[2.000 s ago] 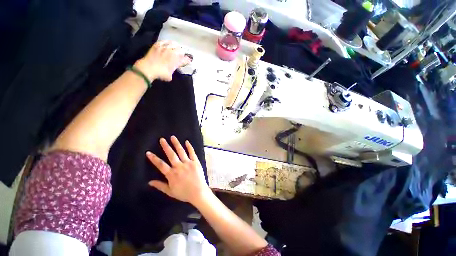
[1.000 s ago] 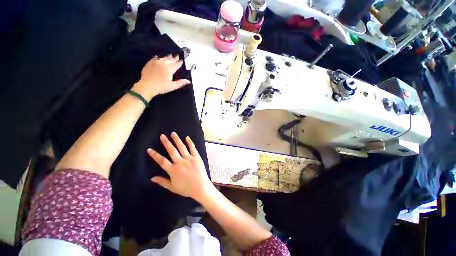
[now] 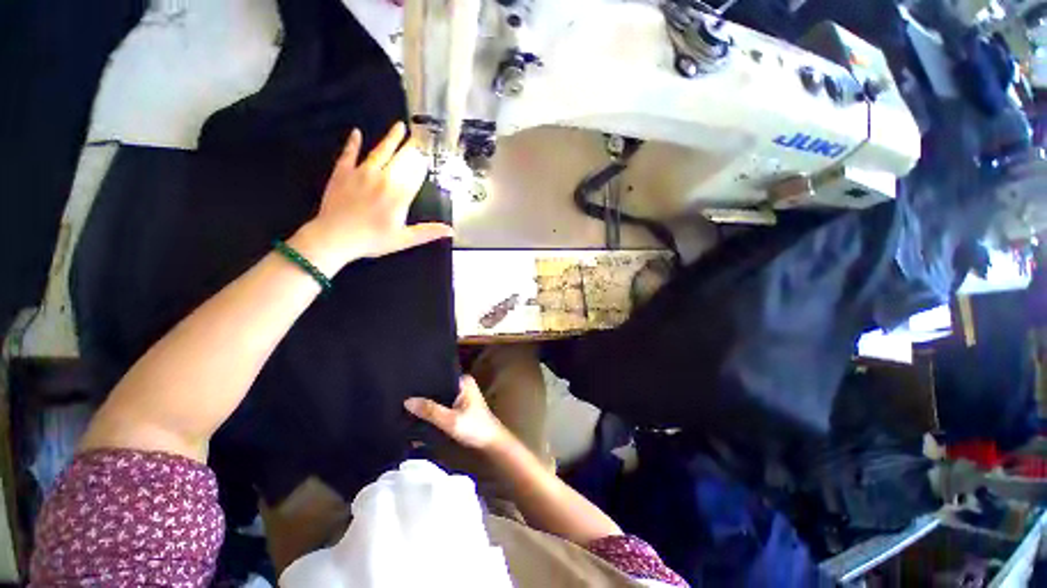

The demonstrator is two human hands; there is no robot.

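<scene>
A black cut fabric panel [image 3: 333, 368] lies on the table left of the white JUKI sewing machine [image 3: 689, 109] and hangs over its front edge. Its right edge runs up to the presser foot area [image 3: 454, 178], which is brightly lit. My left hand [image 3: 373, 201] lies palm down on the panel just left of the presser foot, fingers and thumb spread. My right hand [image 3: 459, 419] is lower, at the panel's right edge below the table front, thumb on top; its fingers are hidden under the cloth.
The worn table front edge [image 3: 563, 293] has brown patches. A black strap [image 3: 609, 201] loops under the machine arm. Dark cloth [image 3: 758, 333] drapes off the table at right. White cloth [image 3: 408, 528] lies near my lap. More cloth heaps are at lower right.
The panel now lies under the needle area, with its edge running toward me. My left hand has moved beside the presser foot. My right hand has moved from flat on the panel to its lower edge. The view has shifted.
</scene>
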